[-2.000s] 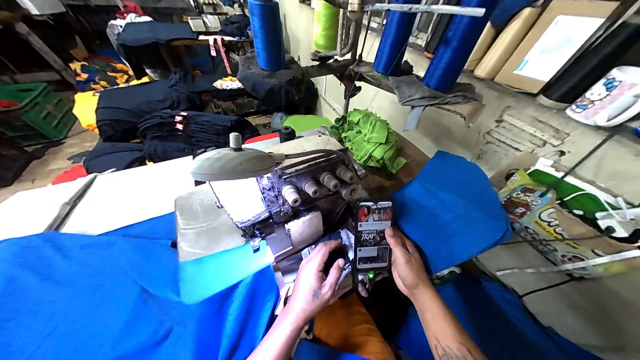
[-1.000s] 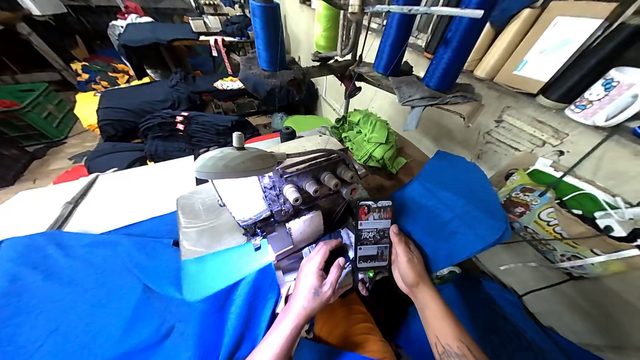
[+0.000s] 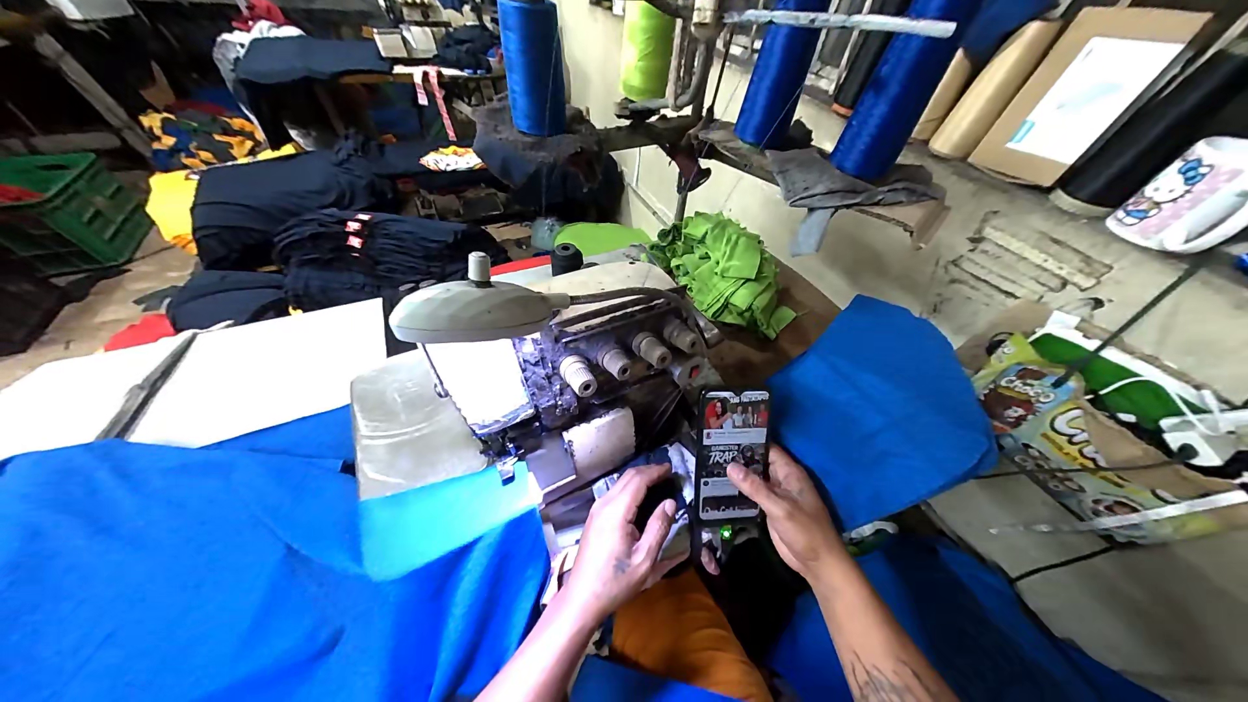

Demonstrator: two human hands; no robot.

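My right hand (image 3: 795,507) holds an upright smartphone (image 3: 731,453), its thumb over the lit screen, which bears pictures and writing. Just left of the phone, my left hand (image 3: 629,541) rests at the front of an overlock sewing machine (image 3: 604,370), fingers bent. Something dark shows between its thumb and forefinger; whether it is held cannot be told. Blue fabric (image 3: 448,565) spreads left of the machine, with its edge near the needle area. Another blue fabric piece (image 3: 882,409) lies right of the phone. Orange cloth (image 3: 682,634) is below my hands.
A lamp head (image 3: 478,310) hangs over the machine. Thread cones (image 3: 533,68) stand on a rack behind. Green cloth scraps (image 3: 726,268) lie behind the machine. Dark garment piles (image 3: 370,258) and a green crate (image 3: 73,214) are at the left; a mug (image 3: 1185,195) is at the right.
The pictures on the phone screen have shifted, and my right thumb has moved onto the screen. My left hand has stayed in about the same place.
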